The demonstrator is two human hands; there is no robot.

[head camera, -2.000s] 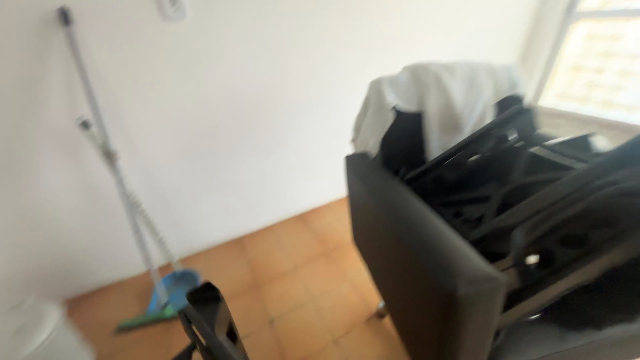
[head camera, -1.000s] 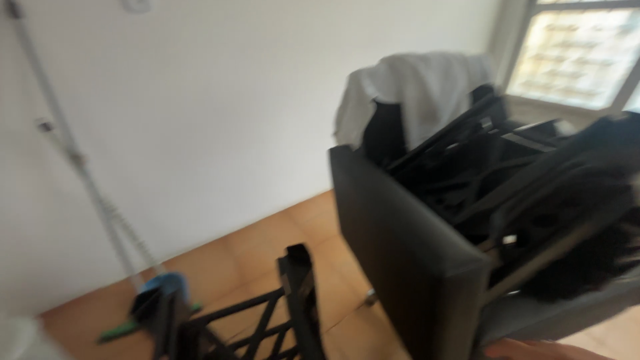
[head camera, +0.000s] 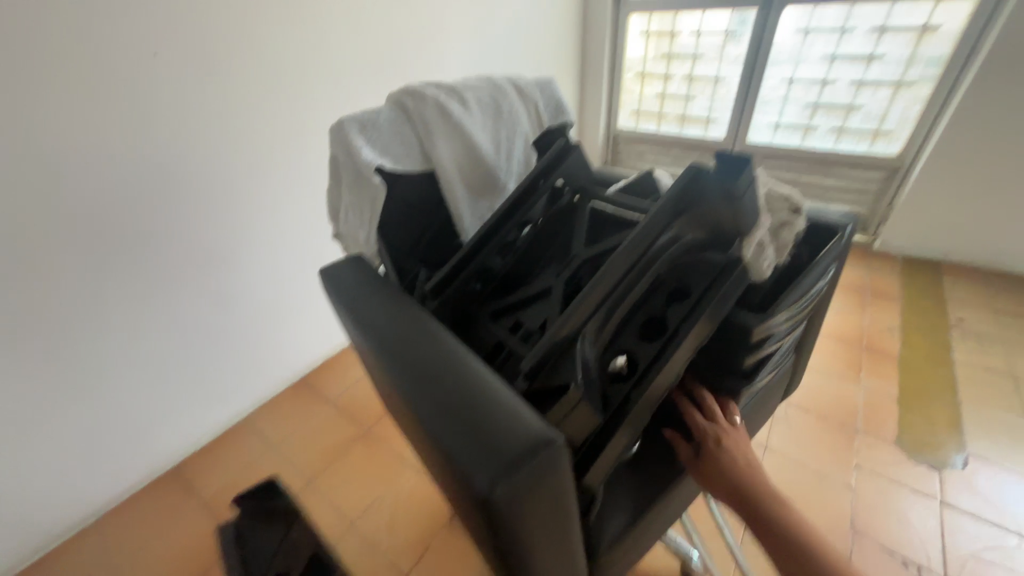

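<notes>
My right hand [head camera: 712, 444] reaches in from the lower right, its fingers against the lower edge of a black plastic frame part [head camera: 664, 320] with ribs and holes. That part lies tilted among other black parts on a dark padded piece of furniture [head camera: 480, 432], perhaps a chair. Whether the fingers grip it cannot be told. A white cloth [head camera: 456, 144] hangs over the far left side. At the bottom left edge stands another black part [head camera: 276, 536], blurred. My left hand does not show.
A white wall [head camera: 160, 200] runs along the left. Behind are windows with grilles [head camera: 864, 72]. Metal legs [head camera: 724, 528] stand under the furniture on orange floor tiles [head camera: 832, 472]. A yellowish strip [head camera: 924, 360] marks the floor at right.
The view has swung right, and the broom and blue dustpan have left it. My right hand now shows at the black parts; a second ago only a bit of skin showed at the bottom edge.
</notes>
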